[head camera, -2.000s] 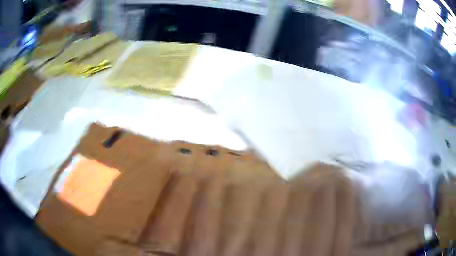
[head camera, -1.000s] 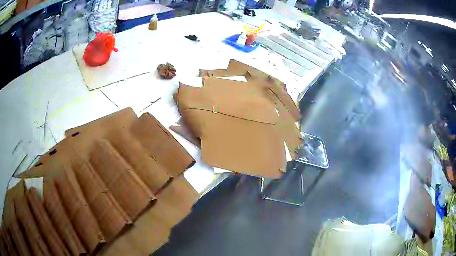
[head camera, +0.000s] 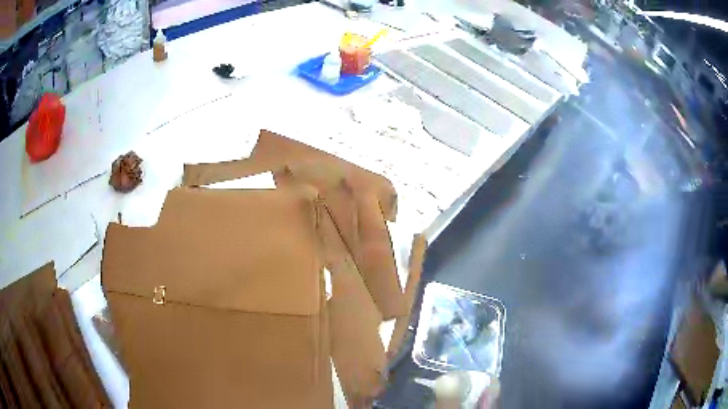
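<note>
A stack of brown cut panels (head camera: 231, 248) lies near the table's front edge, with a seam across and a small pale outlined mark on it. More brown panels (head camera: 359, 208) stick out behind and to its right at angles, with white sheet between. Fanned brown panels (head camera: 44, 343) are cut off at the lower left. My left hand is not in view. A small, blurred pale and pinkish shape shows at the bottom edge, right of the stack; it may be part of my right hand, but I cannot tell what it holds.
A stool with a clear-looking square top (head camera: 460, 327) stands beside the table edge. On the white table (head camera: 191, 120) are a red bag (head camera: 45, 128), a brown crumpled lump (head camera: 126, 171), a small bottle (head camera: 160, 48), a blue tray (head camera: 339, 78) with containers, and grey strips (head camera: 459, 84).
The view has moved right and closer to the brown stack. The fanned panels have slid to the lower left corner. The pale shape has appeared at the bottom edge.
</note>
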